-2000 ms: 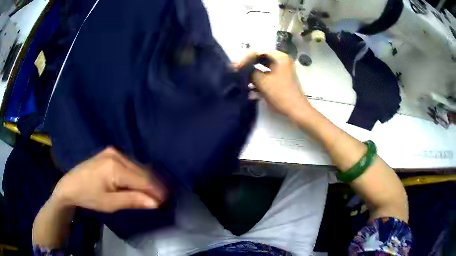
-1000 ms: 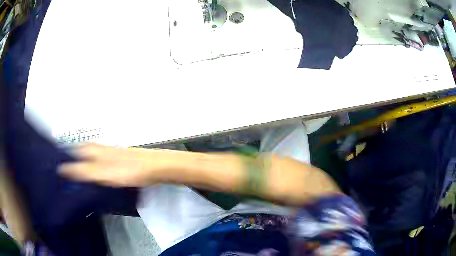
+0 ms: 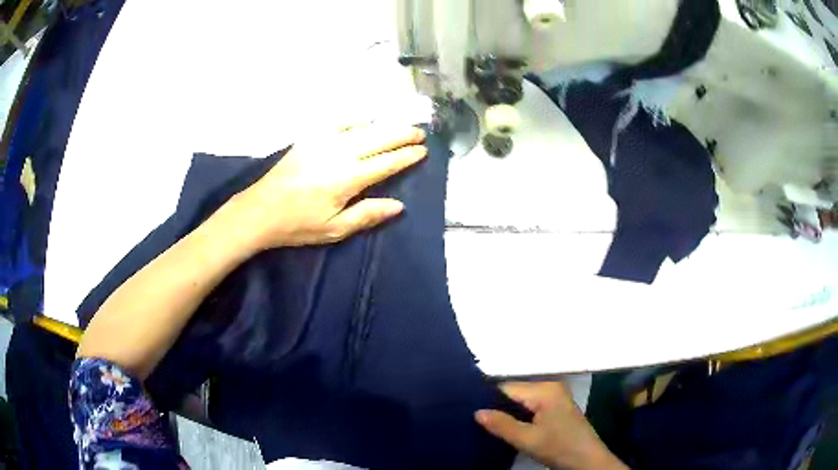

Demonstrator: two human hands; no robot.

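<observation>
A large navy fabric panel lies over the table's front edge, its top end by the presser foot and needle area. My left hand lies flat on the panel with fingers spread, fingertips just left of the needle area. My right hand is at the table's front edge, thumb and fingers pinching the panel's right edge. The right forearm is cut off by the bottom of the picture. The needle tip is too small to make out.
The white sewing machine head spans the upper right. A small navy cut piece lies right of the needle, with pale threads above it. Dark blue cloth is at the left edge. A yellow rail runs below the white table.
The panel, at the lower left one second ago, now lies spread under the needle area. My left hand has moved onto it, and my right hand has moved right to its edge.
</observation>
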